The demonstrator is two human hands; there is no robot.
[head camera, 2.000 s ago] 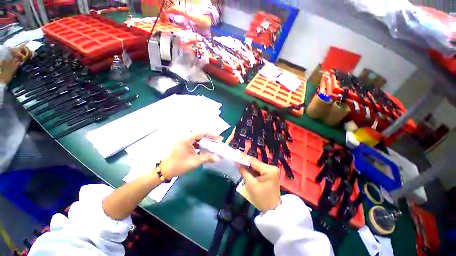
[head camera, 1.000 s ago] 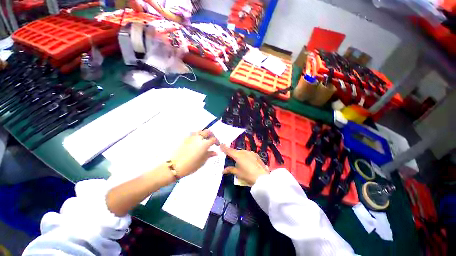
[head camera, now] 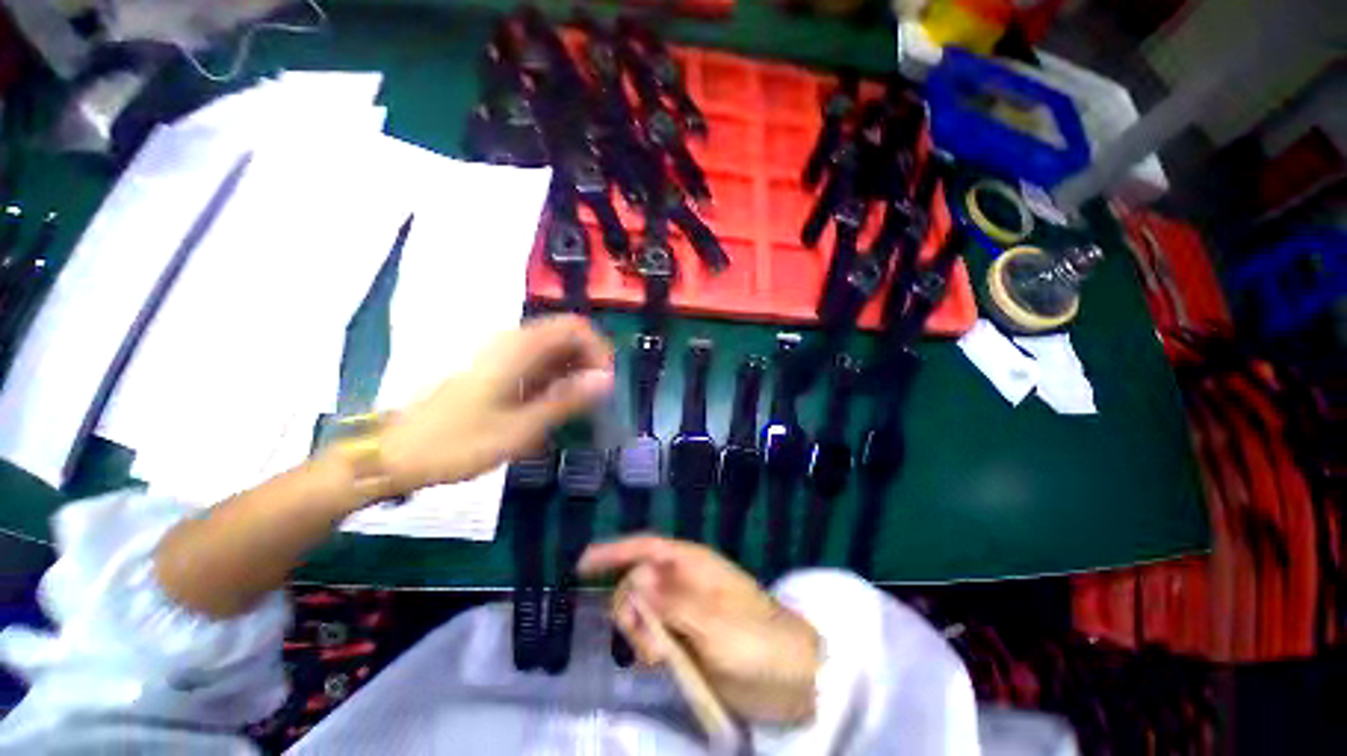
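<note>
Black smartwatches [head camera: 691,459] lie side by side in a row in front of me, straps lengthwise. The faces at the left end look grey; those further right look glossy black. My left hand [head camera: 510,399] is blurred above the row's left end. A small greyish translucent film [head camera: 607,424] shows at its fingertips, over the grey-faced watches. My right hand [head camera: 709,628] is at the near side of the row, below the faces. It holds a cream card-like pad [head camera: 683,668], seen nearly edge-on; the palm side is partly hidden.
White paper sheets [head camera: 177,296] overlap at the left. An orange-red tray [head camera: 761,192] behind the row bears heaped watches. Tape rolls [head camera: 1030,288], a small clear bottle with a metallic top [head camera: 1075,266], paper scraps [head camera: 1022,365] and a blue box [head camera: 1008,121] are at the right.
The view has tilted down and turned right onto the watch row. My hands, earlier together over the papers, are now apart at the row. The pad shows in my right hand, a film at my left fingertips.
</note>
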